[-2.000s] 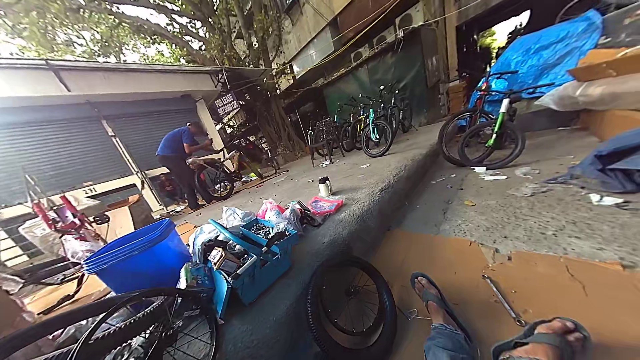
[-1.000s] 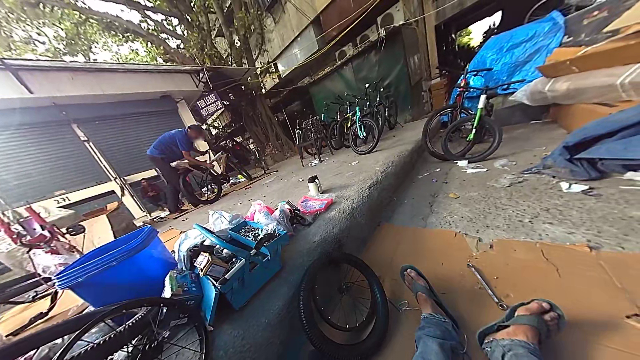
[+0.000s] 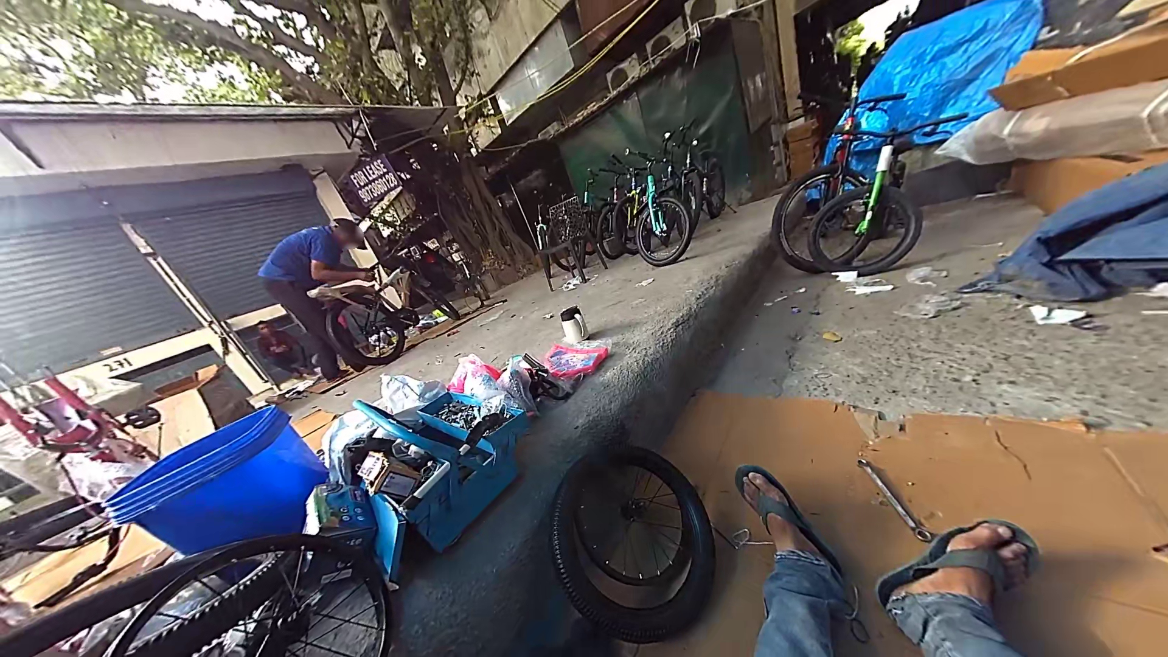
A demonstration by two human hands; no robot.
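Observation:
Neither my left hand nor my right hand shows in the head view. My two feet in flip-flops rest on a flat cardboard sheet (image 3: 785, 438), and a combination wrench (image 3: 894, 500) lies between them. Left of my feet, a bicycle wheel (image 3: 634, 516) lies together with a loose black tire (image 3: 570, 547) at the curb. Farther left sits an open blue toolbox (image 3: 465, 502) holding small parts and boxes. Another spoked wheel (image 3: 310, 593) is at the lower left, in front of a blue plastic bucket (image 3: 219, 484).
A co-worker in a blue shirt (image 3: 301, 255) bends over a bicycle (image 3: 365, 328); another person (image 3: 278, 347) is low behind. Plastic bags (image 3: 474, 376) and a white mug with a dark top (image 3: 573, 325) stand on the raised pavement. Bicycles (image 3: 662, 228) are parked beyond; a green-forked one (image 3: 871, 205) stands right.

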